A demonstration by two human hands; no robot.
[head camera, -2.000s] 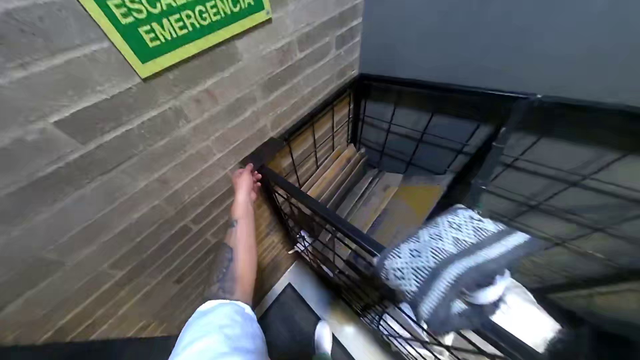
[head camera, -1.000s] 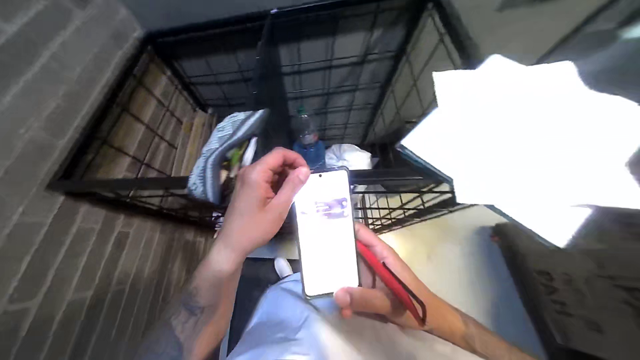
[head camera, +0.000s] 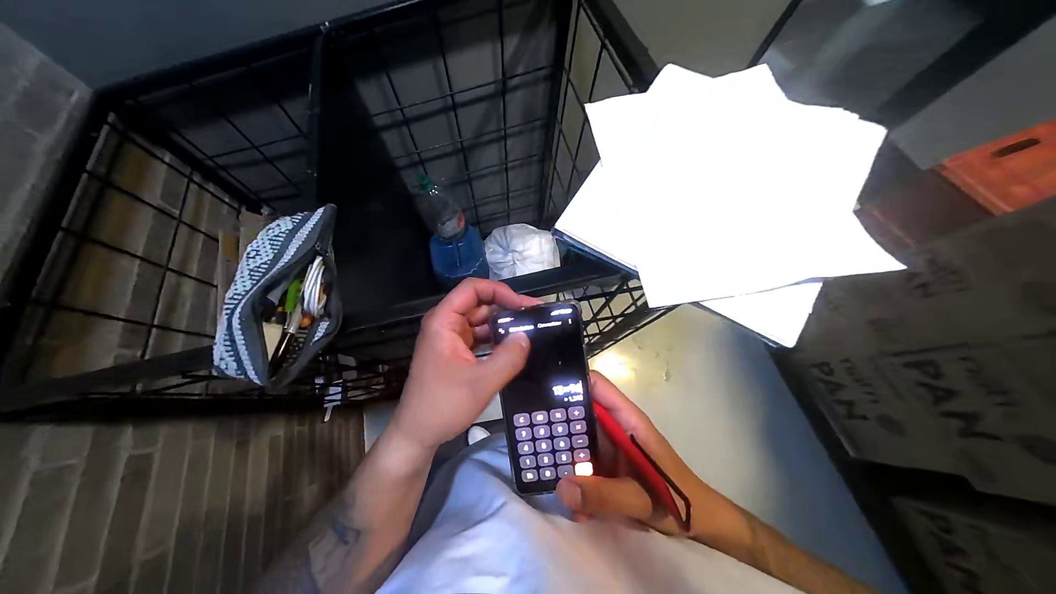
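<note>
Upright between my hands is a smartphone (head camera: 549, 371) with a calculator keypad on its dark screen. My left hand (head camera: 462, 363) grips its upper left edge, the thumb over the screen. My right hand (head camera: 635, 470) holds the lower right side, its thumb at the bottom keys, along with a slim red object that has a black loop (head camera: 639, 454). Left of the phone, an open patterned zip pouch (head camera: 268, 280) rests on the black frame, with a white cable and pens inside. White paper sheets (head camera: 734, 181), overexposed, lie at the upper right.
A black wire-mesh rack (head camera: 462, 107) stands ahead. It holds a plastic bottle (head camera: 441, 210), a blue container (head camera: 459, 256) and a white bundle (head camera: 522, 250). A brick wall (head camera: 148, 487) is at left. Printed cardboard boxes (head camera: 932, 388) and an orange crate (head camera: 1006, 169) are at right.
My left hand was on the rack's corner by the wall two seconds ago and is now at the phone. Since one second ago, the bright screen has changed to a dark calculator. The view has swung right.
</note>
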